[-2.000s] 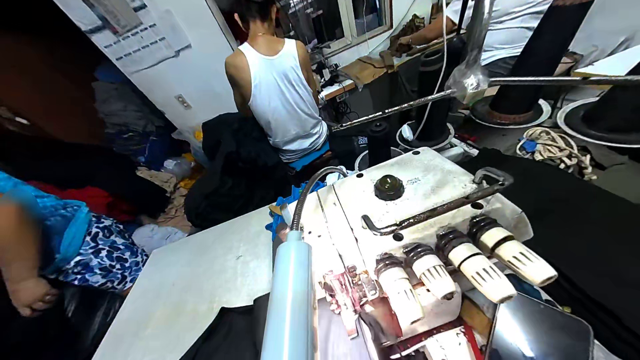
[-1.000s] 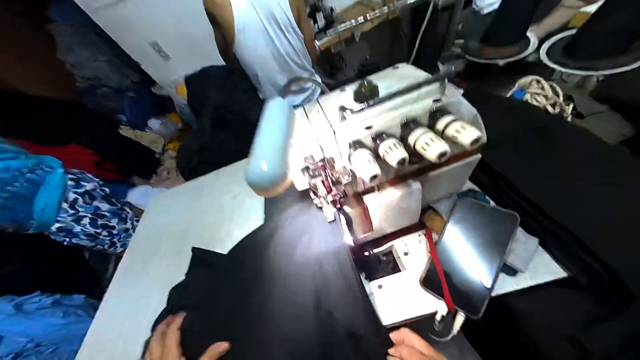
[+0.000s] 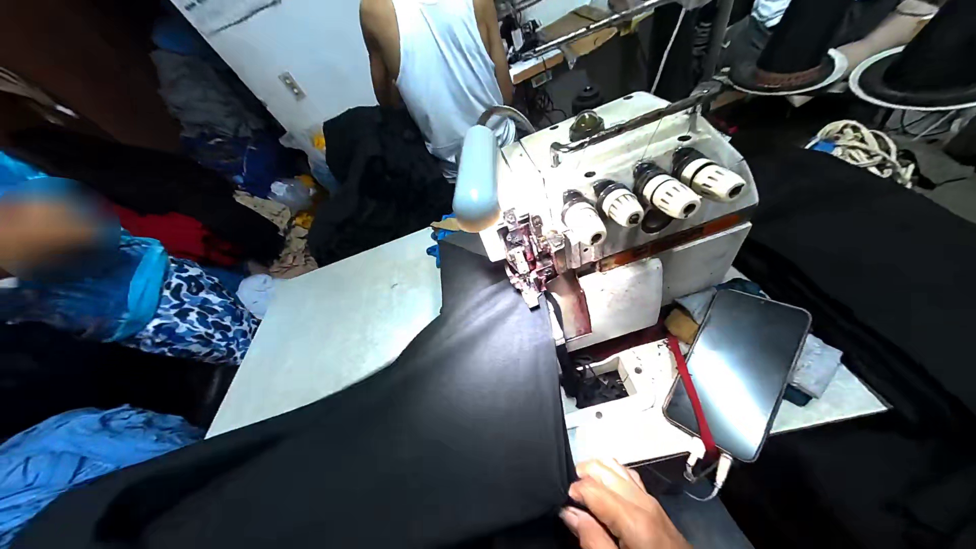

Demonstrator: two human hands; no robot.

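Black fabric [image 3: 457, 396] lies across the white table and runs up under the presser foot [image 3: 531, 293] of an overlock sewing machine [image 3: 621, 229]. My right hand [image 3: 621, 507] is at the bottom, fingers and thumb pinching the fabric's right edge below the machine. A light blue lamp [image 3: 476, 175] lights the cloth beside the needle area. Cream tension dials [image 3: 665, 191] line the machine's front. My left hand is out of view.
A smartphone [image 3: 740, 374] with a cable lies right of the machine, on folded cloth. A person in a white tank top [image 3: 450, 69] sits beyond the white table [image 3: 343, 320]. Another person [image 3: 84, 252] is at the left. Dark cloth [image 3: 862, 267] covers the right side.
The black fabric now stretches farther to the lower left. My left hand, on the fabric a second ago, has left the view. My right hand still holds the right edge.
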